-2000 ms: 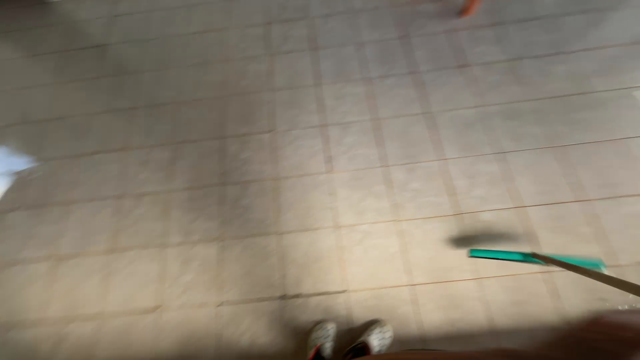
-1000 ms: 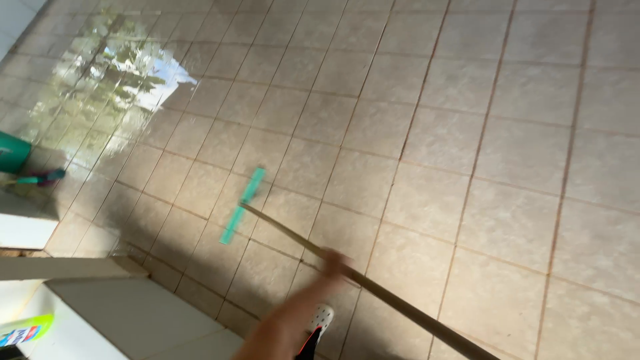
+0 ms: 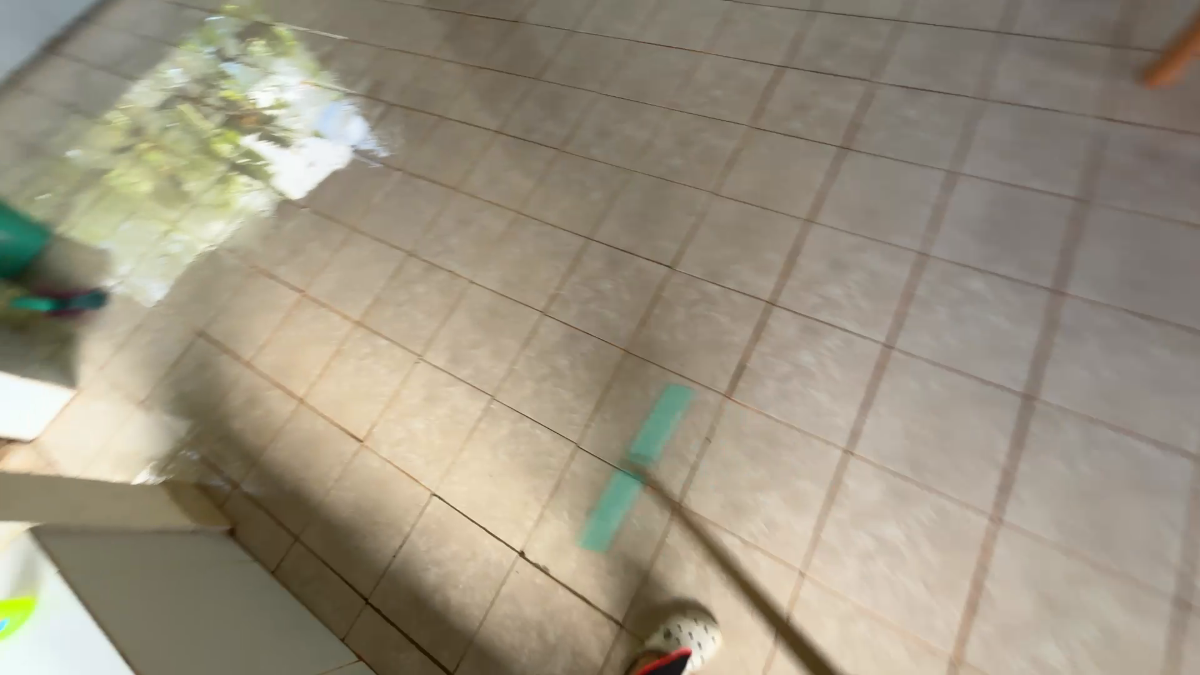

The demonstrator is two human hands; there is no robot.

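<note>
A green floor squeegee (image 3: pixel 656 427) lies with its blade on the tiled floor (image 3: pixel 600 309), slightly blurred, just beyond a white perforated shoe (image 3: pixel 689 633). Its long pole (image 3: pixel 731 562) slants down to the right and leaves the view at the bottom edge. Neither my left hand nor my right hand shows, so the grip on the pole is hidden.
Wet floor reflecting light and foliage (image 3: pixel 206 141) spans the upper left. A green bucket (image 3: pixel 19 239) and a blurred brush-like item (image 3: pixel 70 302) stand at the left edge. A tiled low wall (image 3: pixel 178 581) fills the lower left. An orange-brown leg (image 3: pixel 1172 61) is at top right.
One second ago a hand held the pole in view; now no hand shows. The squeegee blade sits farther right relative to the wet reflection than it did then.
</note>
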